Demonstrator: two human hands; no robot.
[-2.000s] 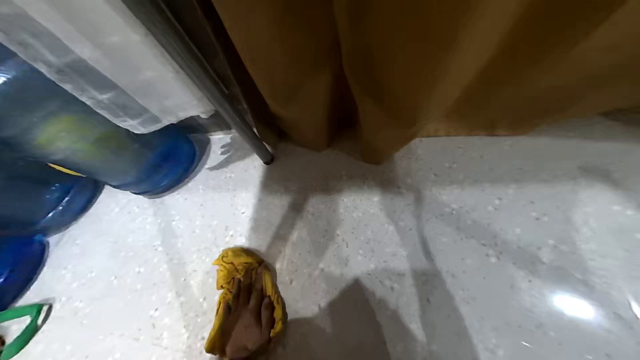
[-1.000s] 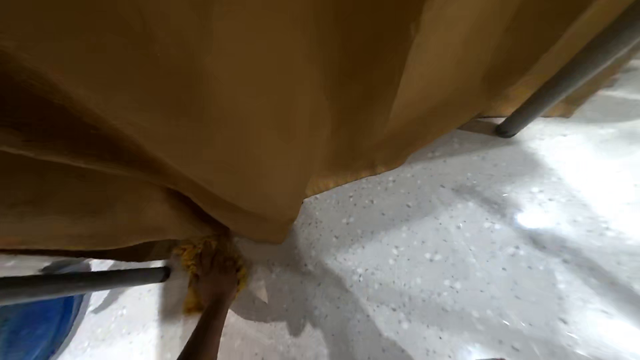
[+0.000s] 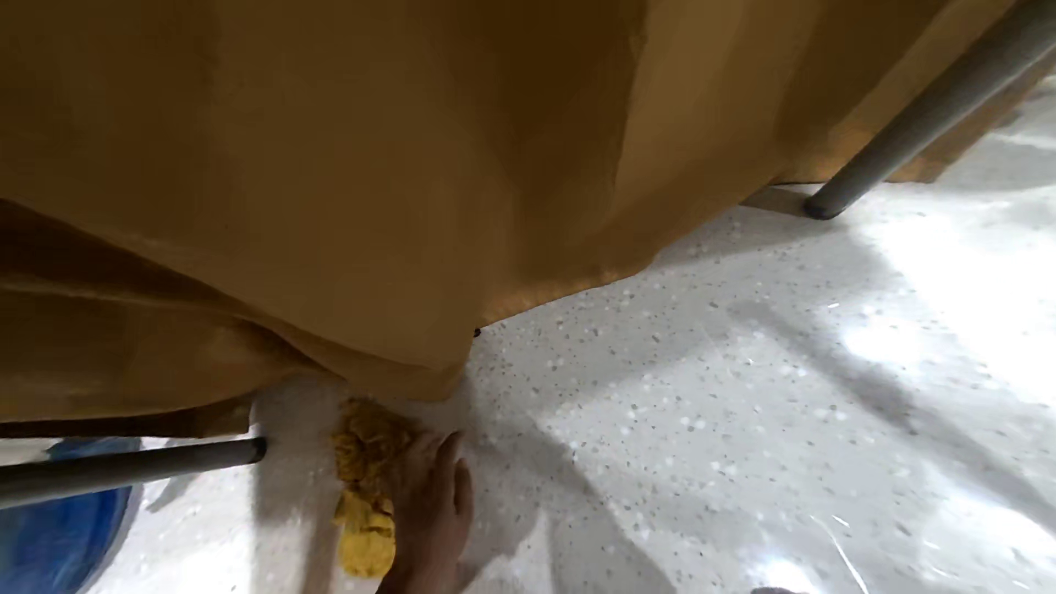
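My left hand (image 3: 429, 511) reaches up from the bottom edge, left of the middle, low over the speckled floor (image 3: 660, 429). Its palm and inner fingers are against a crumpled yellow cloth (image 3: 363, 487), which bunches out along the hand's left side. Two fingers show on the right, off the cloth. The fingertips lie just below the hem of a brown curtain-like fabric (image 3: 371, 165). How firmly the hand grips is partly hidden. My right hand is not to be made out; only a small dark shape shows at the bottom edge.
A grey metal leg (image 3: 132, 472) comes in from the left, its dark tip near the cloth. Another metal leg (image 3: 916, 124) meets the floor at upper right. The base of a blue plastic bottle (image 3: 62, 528) shows at lower left. Bright reflections lie on the floor.
The view has shifted strongly since the first frame. Since the second frame, my left hand sits more to the right of the cloth, with more yellow showing on its left.
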